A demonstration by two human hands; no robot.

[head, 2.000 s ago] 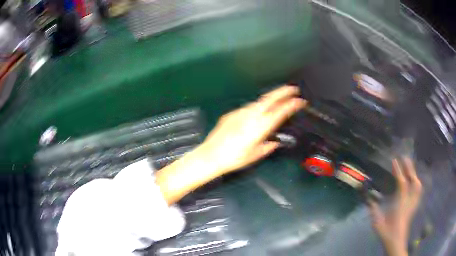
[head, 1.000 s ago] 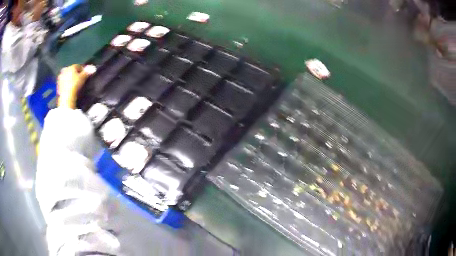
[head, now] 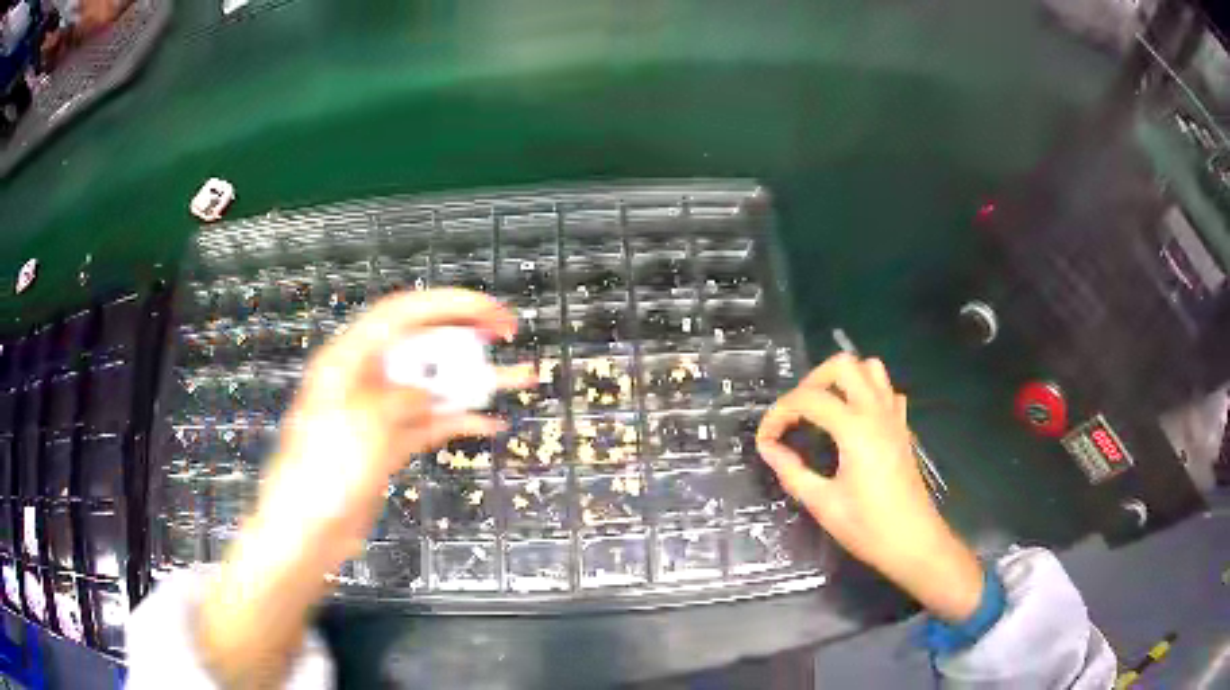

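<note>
My left hand (head: 344,404), slightly blurred, holds a white housing (head: 443,368) with a small dark opening between thumb and fingers, above the clear blister tray (head: 459,593). The tray's many pockets hold small dark parts, several with yellowish specks. My right hand (head: 863,465), with a blue strap at the wrist, is over the tray's right edge. Its thumb and forefinger meet in a ring; whether a tiny part is pinched there cannot be told. A thin silver strip, perhaps tweezers (head: 843,340), shows beyond the right fingers.
The black blister tray (head: 81,445) is at the left, with a blue bin (head: 19,647) below it. Loose white housings (head: 212,200) lie on the green mat beyond. At right stands the black press (head: 1079,283) with a red knob (head: 1040,407), silvery buttons and a lit red display (head: 1094,448).
The view has swung from the black tray back to the clear tray. My left hand has left the black tray's far-left side and now holds a white housing over the clear tray. My right hand is in view.
</note>
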